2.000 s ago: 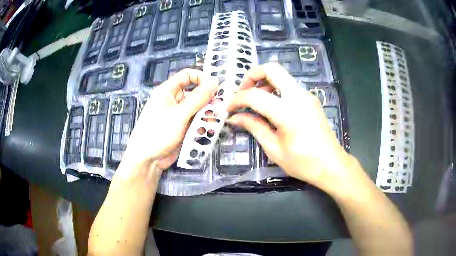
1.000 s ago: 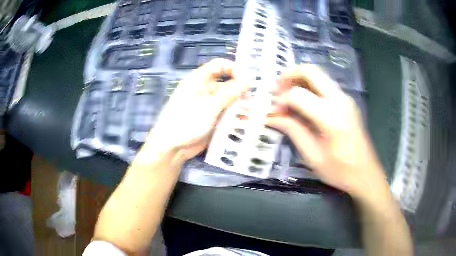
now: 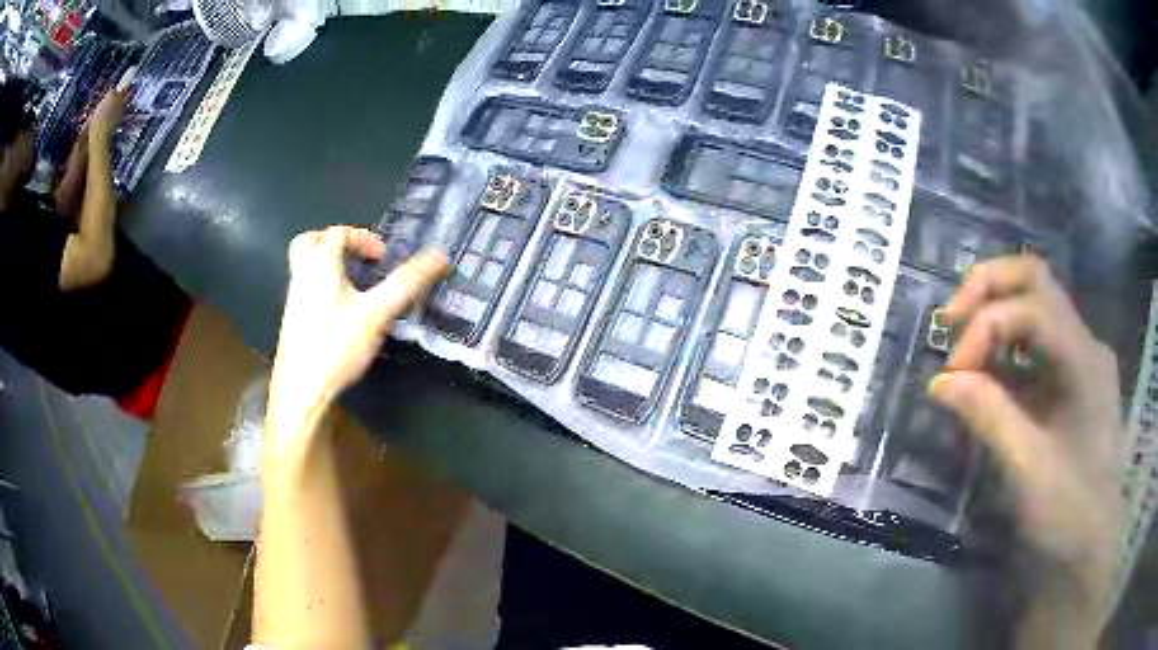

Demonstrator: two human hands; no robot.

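A white adhesive sticker sheet (image 3: 832,273) with rows of dark shapes lies slanted over the blister tray (image 3: 648,159), touched by neither hand. Black phone cases (image 3: 648,318) sit in the pockets, many with gold-edged camera areas. My left hand (image 3: 337,305) is at the tray's near left end, beside the leftmost case (image 3: 419,210), thumb and fingers apart, empty. My right hand (image 3: 1016,349) is over the tray's right part, slightly blurred, fingers curled towards the thumb. A small yellowish spot shows at its thumb tip; whether it holds a piece is unclear.
A dark green mat (image 3: 318,108) runs left and along the front. Another person (image 3: 76,267) works at far left near more trays (image 3: 165,89). A white fan (image 3: 241,15) stands at the back left. A cardboard box (image 3: 203,419) is below. Another strip (image 3: 1139,444) shows at the right edge.
The view has swung left. The sticker sheet has left my hands and lies on the tray. My left hand has moved to the tray's left end, my right hand to the right of the sheet.
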